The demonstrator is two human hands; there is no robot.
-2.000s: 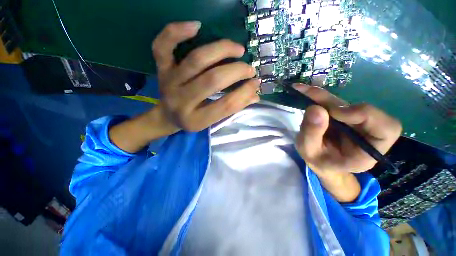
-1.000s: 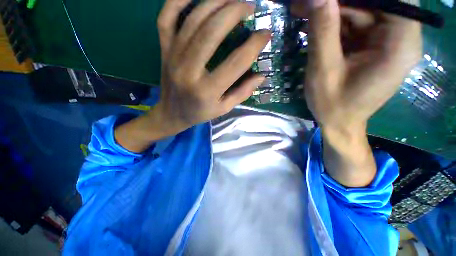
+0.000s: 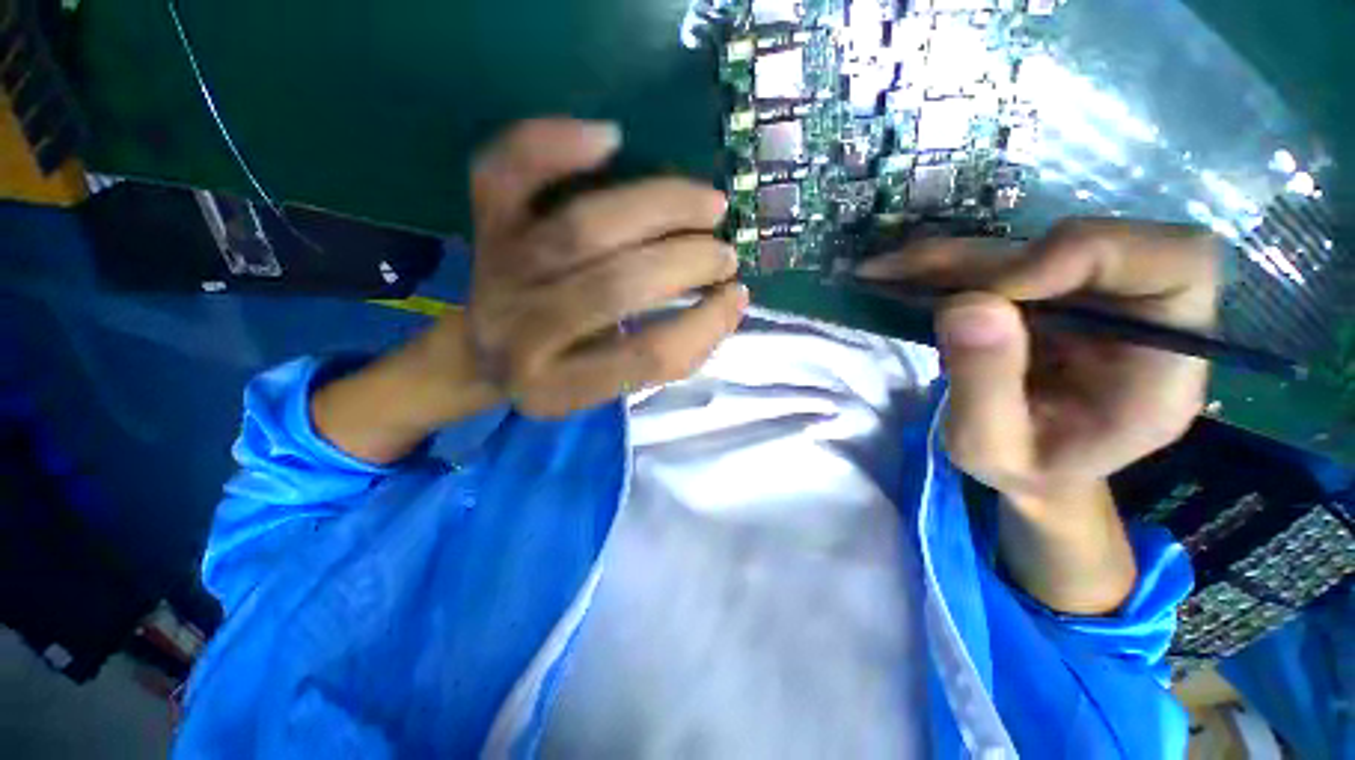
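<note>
A panel of joined green circuit boards [image 3: 780, 141] with square shiny chips lies on the green mat in front of me. My left hand [image 3: 617, 290] rests at its left edge, fingers curled, fingertips touching the edge; whether they grip it is unclear. My right hand [image 3: 1077, 334] holds dark tweezers [image 3: 1159, 330] like a pencil, lying nearly level. Their tip is at the panel's near edge, partly hidden by my fingers. Clear glaring film [image 3: 1144, 126] lies beyond and to the right of the panel.
Small dark strips [image 3: 1285, 267] lie at the right. A thin pale wire [image 3: 208, 112] lies on the mat at left. Below the bench edge are a black tray [image 3: 149, 238] at left and rows of boards [image 3: 1278, 579] at right. Part of a person shows at bottom right.
My right hand has come down and back from over the panel, bringing the tweezers to its near edge. My left hand has moved down and its fingers have curled. More of the panel shows.
</note>
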